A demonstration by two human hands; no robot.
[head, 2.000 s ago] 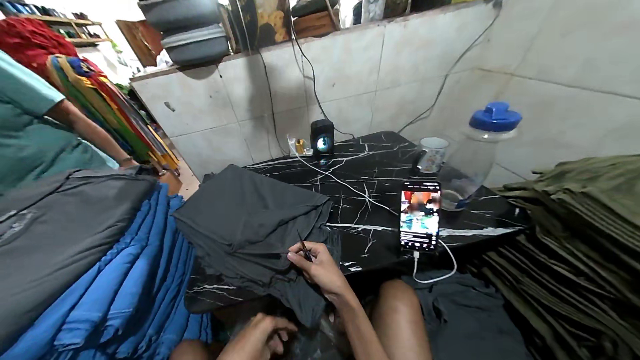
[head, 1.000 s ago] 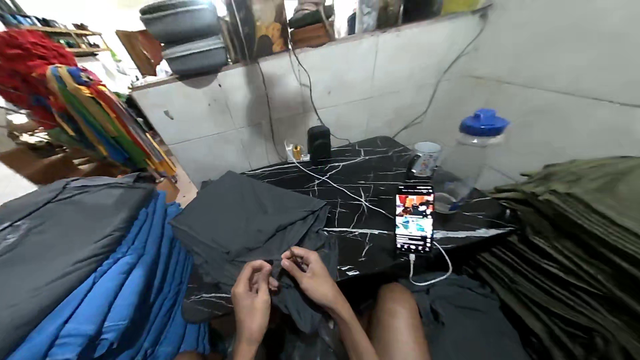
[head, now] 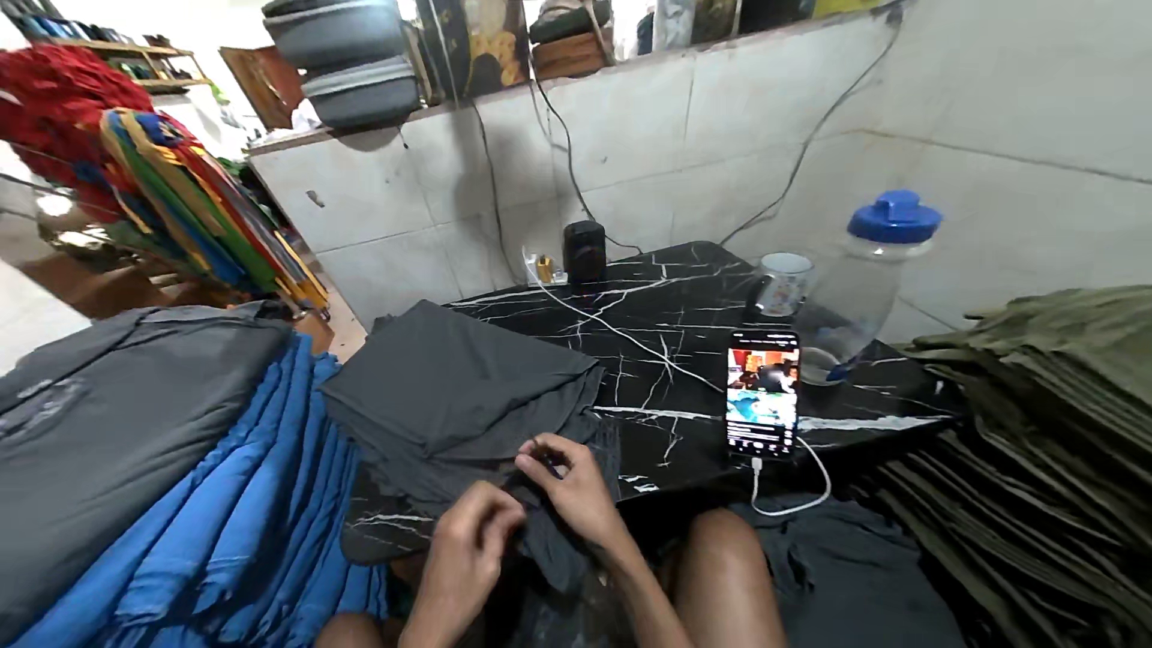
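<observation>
Dark grey folded cloth (head: 468, 369) lies on a black marble-patterned table (head: 666, 333) and hangs over its front edge. My left hand (head: 472, 540) is at that hanging part, fingers curled; whether it grips the fabric cannot be told. Just to its right, my right hand (head: 567, 477) pinches a small dark tool between thumb and fingers, close over the cloth; the tool is mostly hidden, so its kind is unclear. A smartphone (head: 761, 396) with a lit screen leans upright on the table, a white cable (head: 801, 511) plugged into its lower end.
A clear plastic jug with a blue lid (head: 895, 220) and a mug (head: 783, 283) stand behind the phone. A small black speaker-like device (head: 585, 255) is near the wall. Blue garments (head: 225, 504) under grey ones (head: 135, 432) are piled left; olive garments (head: 1062, 396) are stacked right.
My left hand has come up from below the table edge to the cloth beside my right hand, then shifted slightly lower. The person at the far left is out of view.
</observation>
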